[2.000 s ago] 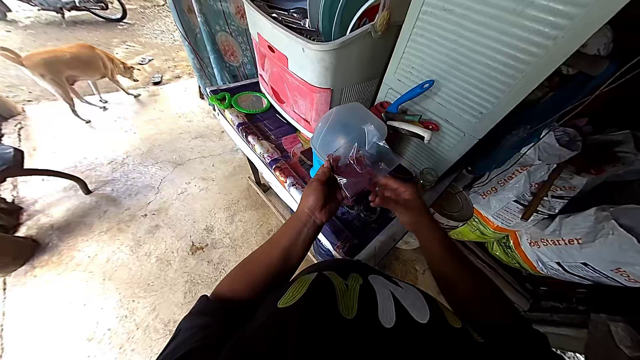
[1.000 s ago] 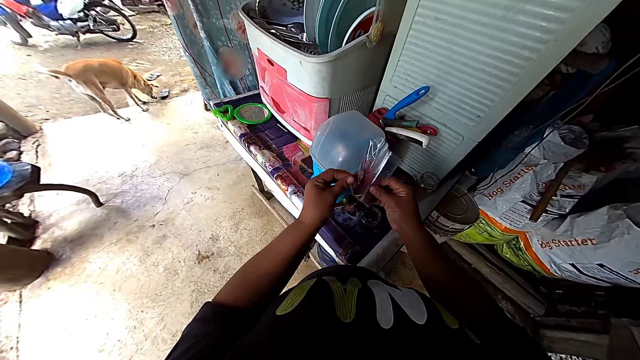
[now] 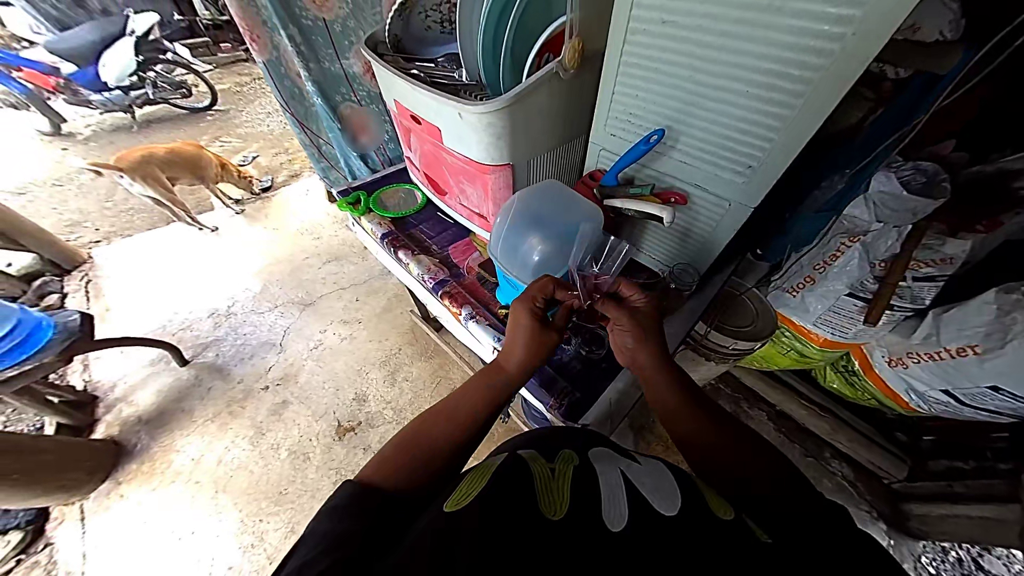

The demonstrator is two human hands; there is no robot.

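Note:
My left hand and my right hand face each other, fingertips pinching a clear plastic bag between them. The bag stands up above my fingers; what it holds is too small to tell. Just behind my left hand, a translucent plastic container with a blue lower part rests on the covered table. A green-rimmed strainer or mirror lies at the table's far left corner. Beyond the container are a blue-handled utensil and a white handle.
A dish cabinet with plates and cutlery stands at the table's back, beside a pale louvred panel. To the right are a lidded bucket and printed feed sacks. A tan dog and a motorcycle are far left.
Both hands have come together at the bag, which they hold pinched upright; two seconds ago my right fingers were spread. The dog has its head lower, near the ground.

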